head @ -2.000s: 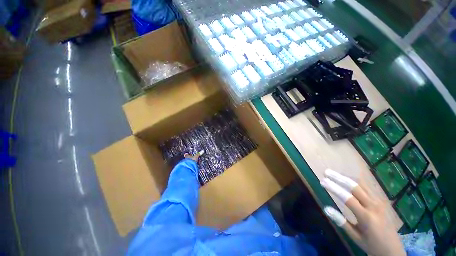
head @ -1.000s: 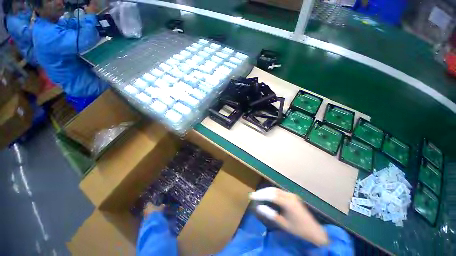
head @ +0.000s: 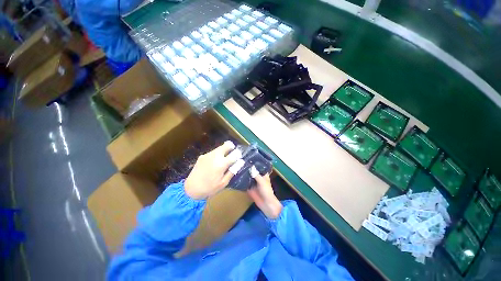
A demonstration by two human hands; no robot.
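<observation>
A black part in a shiny clear bag [head: 248, 168] is held between both hands, above the near right edge of the carton. My left hand [head: 211, 171], with white finger cots, grips its left side. My right hand [head: 265, 193] holds it from below and the right, with a cotted thumb on its face. The large open carton [head: 134, 145] holds rows of dark bagged parts [head: 178, 164], partly hidden by my left arm.
Black frames [head: 285, 88] lie piled on the beige board [head: 324, 170], beside a tray of white-blue pieces [head: 220, 49]. Green circuit boards in black housings [head: 360, 140] and a heap of white strips [head: 415, 222] lie to the right. A person in blue [head: 104, 27] stands beyond.
My left hand has come up out of the carton with a bagged black part. My right hand has moved in to hold it too. The camera view has shifted.
</observation>
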